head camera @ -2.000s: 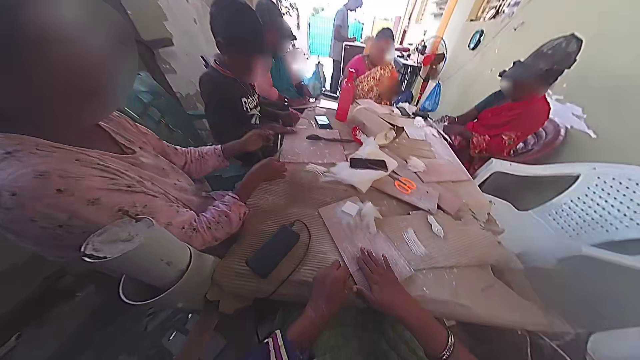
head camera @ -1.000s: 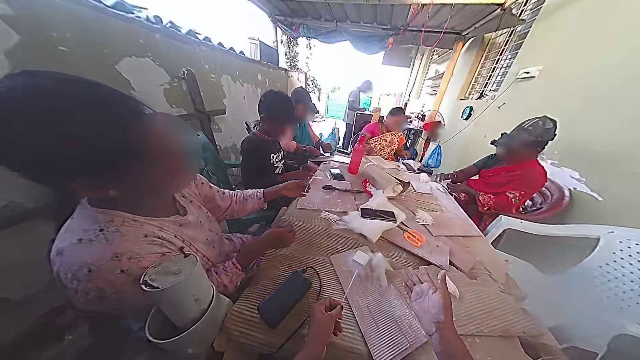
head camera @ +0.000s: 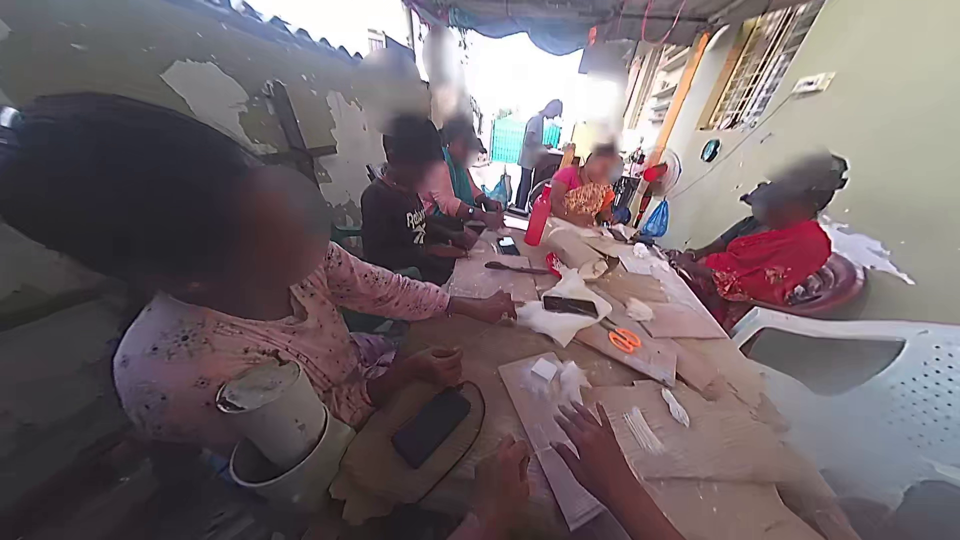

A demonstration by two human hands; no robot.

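My right hand [head camera: 596, 454] lies palm down, fingers spread, over a narrow cardboard piece [head camera: 551, 442], close below a tuft of white cotton [head camera: 573, 381]. At the board's left edge, my left hand [head camera: 502, 476] has its fingers curled; whether a thin strand is between them cannot be told. A small white block [head camera: 544, 369] rests beside the cotton at the board's far end. To the right, several thin white sticks or wicks [head camera: 643, 431] lie together on another cardboard sheet [head camera: 705, 450], with a white bundle [head camera: 675, 407] beyond them.
A dark phone-like device [head camera: 431, 427] with a cable lies left of my hands. Farther off are orange-handled scissors [head camera: 624, 340], a phone [head camera: 570, 306] on white material and a red bottle [head camera: 538, 217]. Nested buckets [head camera: 300, 450] and a person's hand [head camera: 435, 366] are at left, a plastic chair [head camera: 862, 375] at right.
My right hand, palm up a second ago, is now palm down over the narrow board. The neighbouring person's arm has reached out toward the white material. The view has shifted.
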